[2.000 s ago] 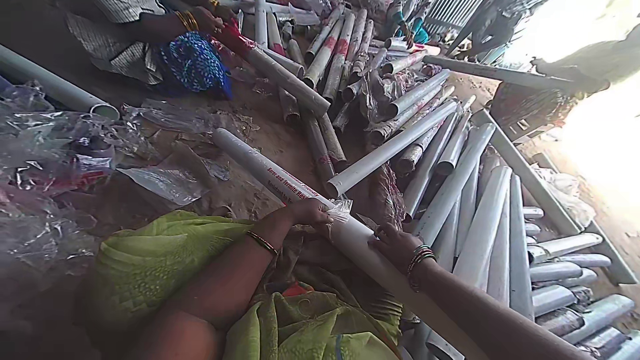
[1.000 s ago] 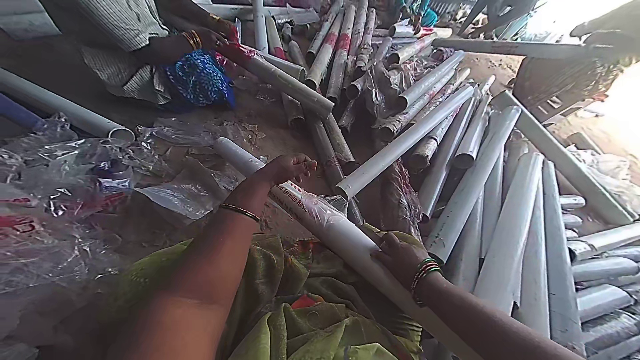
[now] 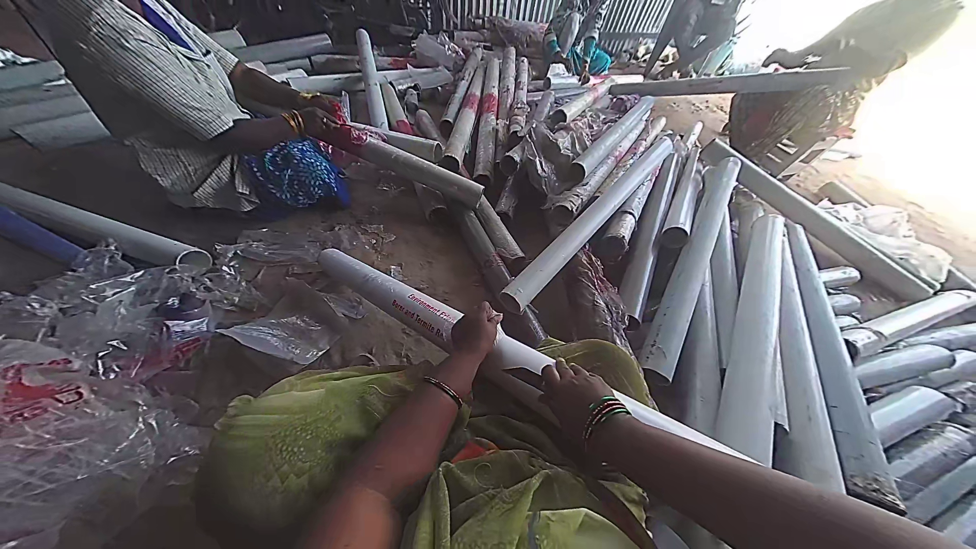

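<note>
A long pale pipe or tube (image 3: 374, 286), with red and dark print near its far end, lies diagonally across my lap over green patterned cloth (image 3: 320, 435). My left hand (image 3: 476, 332) is closed at the pipe's middle, just past the print, apparently pinching a thin clear film at its surface. Farther down the same pipe, my right hand (image 3: 576, 389) rests on it with the fingers curled over its side. The pipe's near end is hidden behind my right forearm.
Crumpled clear plastic wrap (image 3: 91, 412) spreads at left. Pale pipes (image 3: 751, 343) are heaped at right, others (image 3: 488, 114) ahead, some with red marks. At upper left a person's hands (image 3: 320, 122) hold a pipe (image 3: 412, 164). More people are at the back.
My left hand was on the pipe two seconds ago, was raised with fingers apart over its upper part one second ago, and is now lower, closed at the pipe's middle.
</note>
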